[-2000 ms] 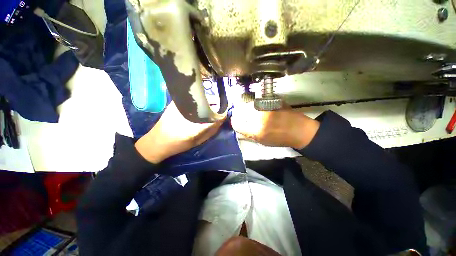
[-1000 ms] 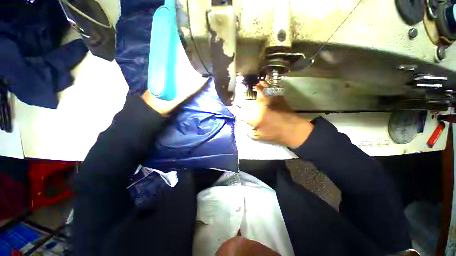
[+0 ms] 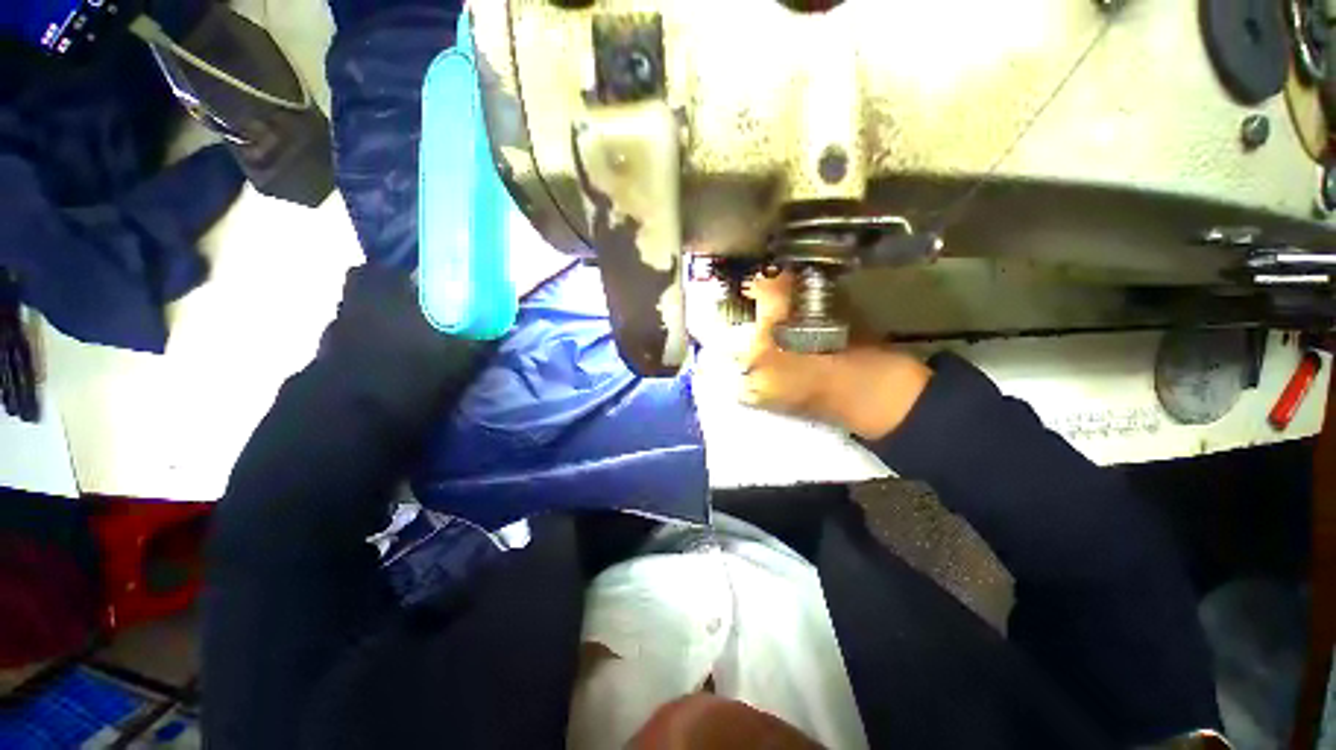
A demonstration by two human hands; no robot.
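A shiny navy panel (image 3: 586,440) lies on the table left of the needle area, wrinkled near the lamp, its straight right edge running down over the table's front edge. My right hand (image 3: 828,378) is at the right of the needle area, beside the panel's edge; its fingertips are partly hidden by the knurled tension dial (image 3: 810,337) and washed out by glare. My left hand is hidden behind the light-blue lamp (image 3: 466,205) and lost in glare; only its dark sleeve shows. The chipped cream bar (image 3: 633,242) stands in front of the panel's upper right part.
The cream sewing machine head (image 3: 967,103) spans the top. Dark navy cloth (image 3: 95,242) and a black pouch-like thing (image 3: 264,125) lie at left. A grey disc (image 3: 1201,374) and a small red-handled tool (image 3: 1295,390) are at right. A navy and white bundle (image 3: 447,550) is below the table edge.
My left hand has moved up and left from the panel near the needle, behind the lamp. The panel there is now uncovered and wrinkled. My right hand stays near the needle. The view has shifted.
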